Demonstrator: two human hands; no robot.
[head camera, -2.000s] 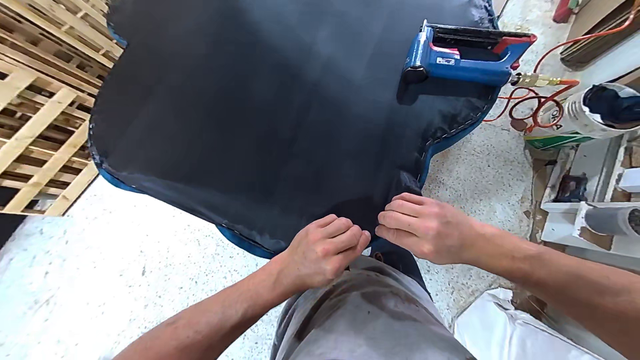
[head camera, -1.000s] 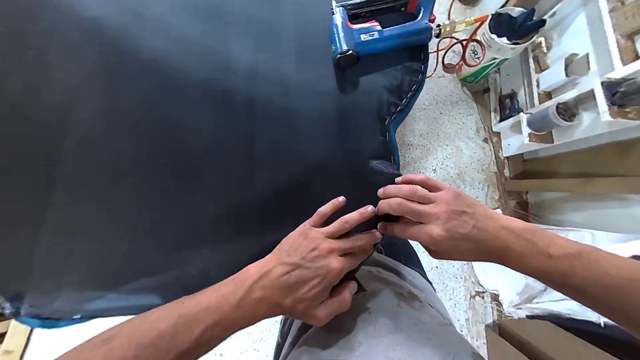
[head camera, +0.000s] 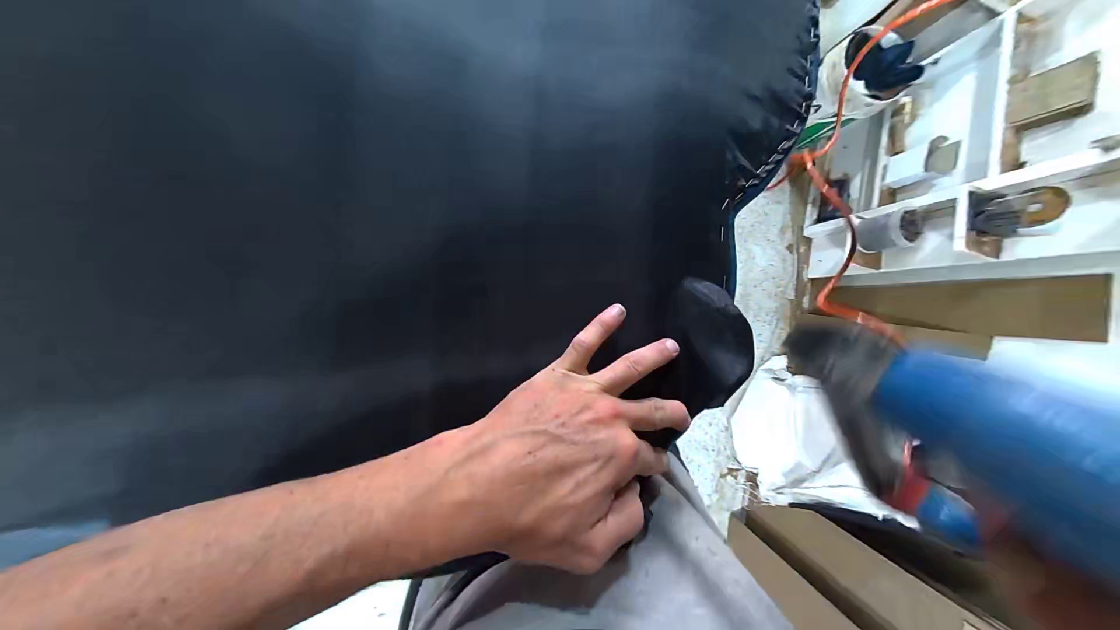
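Black fabric (head camera: 437, 192) is spread over a large piece with a curved, blue-trimmed edge. Staples run along its right border. My left hand (head camera: 577, 446) presses on the fabric near the lower edge, fingers spread, beside a loose black flap (head camera: 713, 341) that sticks out at the corner. To the right of the flap, my right hand (head camera: 1050, 560), blurred and partly out of frame, grips a blue pneumatic stapler (head camera: 989, 420). The stapler is held off the fabric, its nose toward the flap.
An orange air hose (head camera: 844, 201) runs down the right side to the stapler. Behind it stand a white bucket (head camera: 862, 83) with dark cloth and a white compartmented shelf (head camera: 989, 184). Cardboard (head camera: 814, 560) and white sheeting (head camera: 779, 429) lie at the lower right.
My right hand has let go of the fabric edge and now holds the stapler, which lay on the black fabric before. My left hand stays at the edge. The view has moved closer.
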